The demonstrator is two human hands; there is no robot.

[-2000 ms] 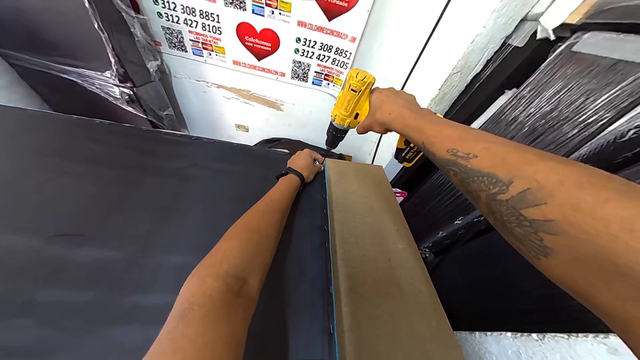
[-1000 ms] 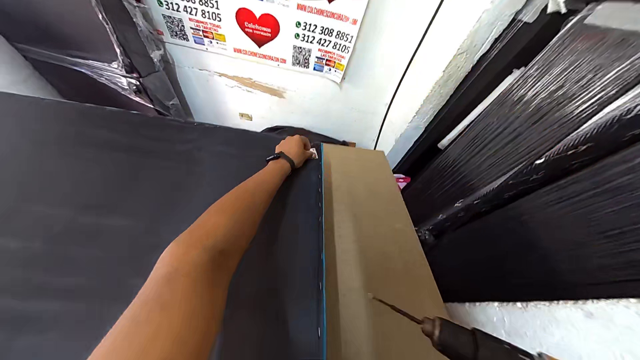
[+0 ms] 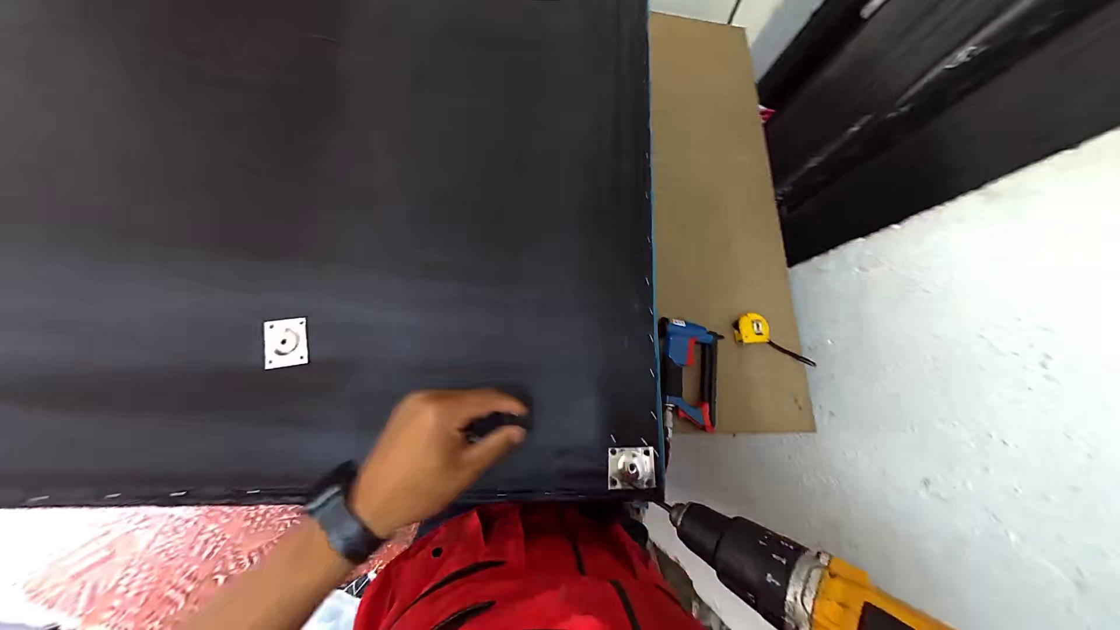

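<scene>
My left hand (image 3: 437,455), blurred, is over the near part of a large black fabric-covered panel (image 3: 472,219), its thumb and fingers curled toward each other. Something dark shows between them; whether it is an object or shadow is unclear. A square metal mounting plate (image 3: 632,469) lies at the panel's near right corner, and another metal plate (image 3: 286,342) is farther left. Just outside that corner, a yellow and black power drill (image 3: 787,573) points its bit up and left. My right hand is outside the frame.
A brown board (image 3: 713,175) runs along the panel's right edge, bearing a blue and black staple gun (image 3: 689,372) and a yellow tape measure (image 3: 752,328). Staples line the panel's edges. A white wall (image 3: 954,376) and dark wrapped items (image 3: 910,114) stand to the right.
My left hand has come from the panel's far right corner to its near part. The view has swung down and nearer. My right hand, on the drill two seconds ago, has left the frame.
</scene>
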